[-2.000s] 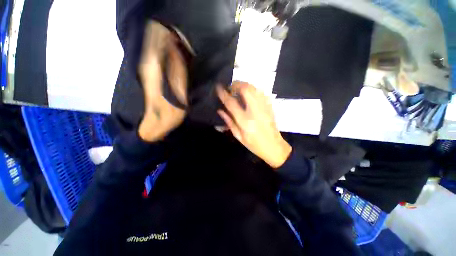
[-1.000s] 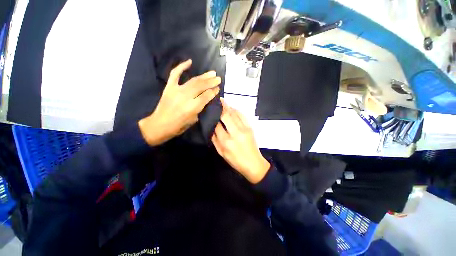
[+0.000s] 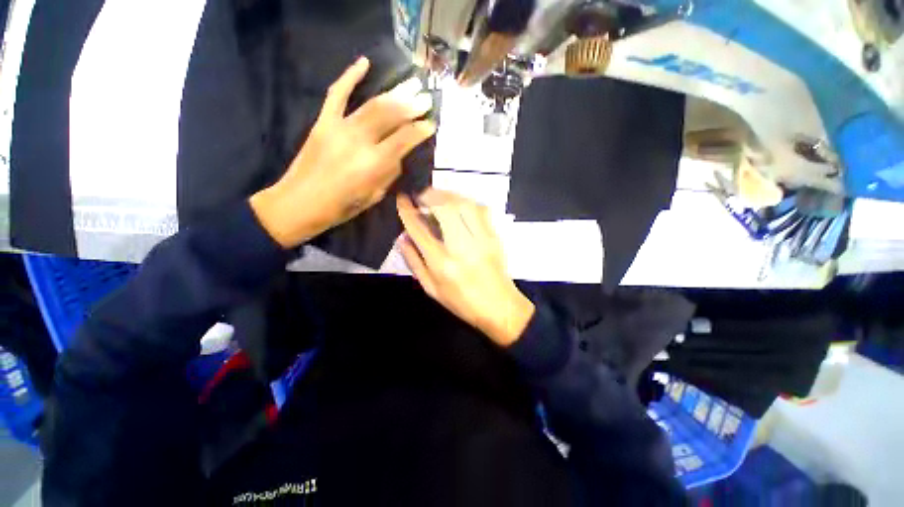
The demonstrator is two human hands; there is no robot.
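Note:
A large cut panel of black cloth point(image 3: 273, 109) lies on the white table, its right edge running up to the presser foot and needle point(image 3: 436, 67) of the sewing machine point(image 3: 644, 61). My left hand point(image 3: 352, 153) lies spread on the panel, fingertips at its right edge just below the foot. My right hand point(image 3: 461, 259) holds the panel's edge between thumb and fingers, nearer the table's front edge. Small cut panels point(image 3: 595, 149), black with a pointed tail, lie right of the needle under the machine arm.
Long black strips point(image 3: 45, 129) lie at the far left of the table. Snips and small tools point(image 3: 788, 223) lie at the right. Blue crates stand below, left point(image 3: 99, 297) and right point(image 3: 699, 436), with black cloth point(image 3: 763, 356) by the right one.
The large panel lies flatter, with its edge along the foot. My left hand has moved slightly up towards the foot. My right hand has shifted a little left and stays at the cloth edge.

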